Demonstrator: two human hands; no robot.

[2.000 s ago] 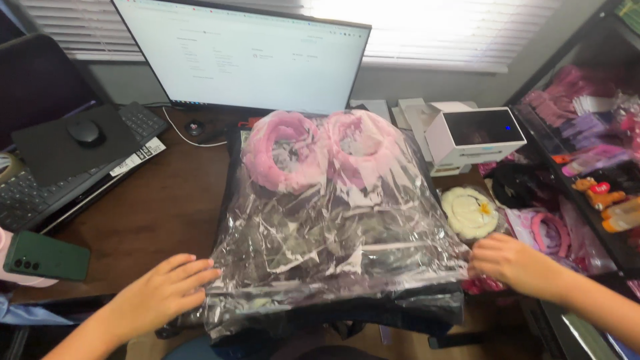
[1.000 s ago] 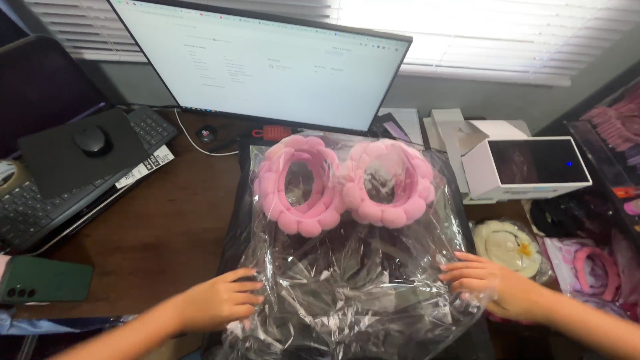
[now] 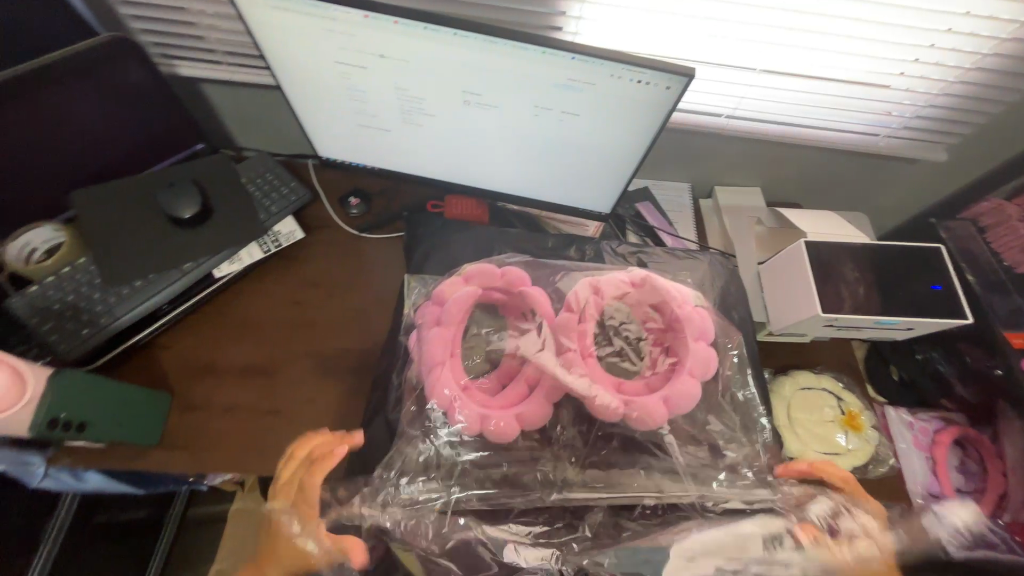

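Note:
Two pink padded headbands, one at the left (image 3: 490, 356) and one at the right (image 3: 640, 348), lie side by side inside a clear plastic bag (image 3: 592, 472). Under the bag is a black plastic sheet or bag (image 3: 472, 248). My left hand (image 3: 308, 504) is at the bag's lower left corner, fingers spread and curved, with film across the palm. At the lower right corner, my right hand (image 3: 840, 512) is partly covered by film; its grip is blurred. A whitish piece bearing print (image 3: 736, 548) shows near it under the film.
A monitor (image 3: 480, 104) stands behind. Keyboard (image 3: 276, 188), mouse (image 3: 182, 200), tape roll (image 3: 40, 250) and green phone (image 3: 108, 406) are at left. A white boxy device (image 3: 872, 288), cream flower item (image 3: 828, 420) and pink headband (image 3: 968, 468) are at right.
My hands have moved down toward the near edge, and the near part of the bag has shifted with them. The left fingers have come off the flat bag and curved upward.

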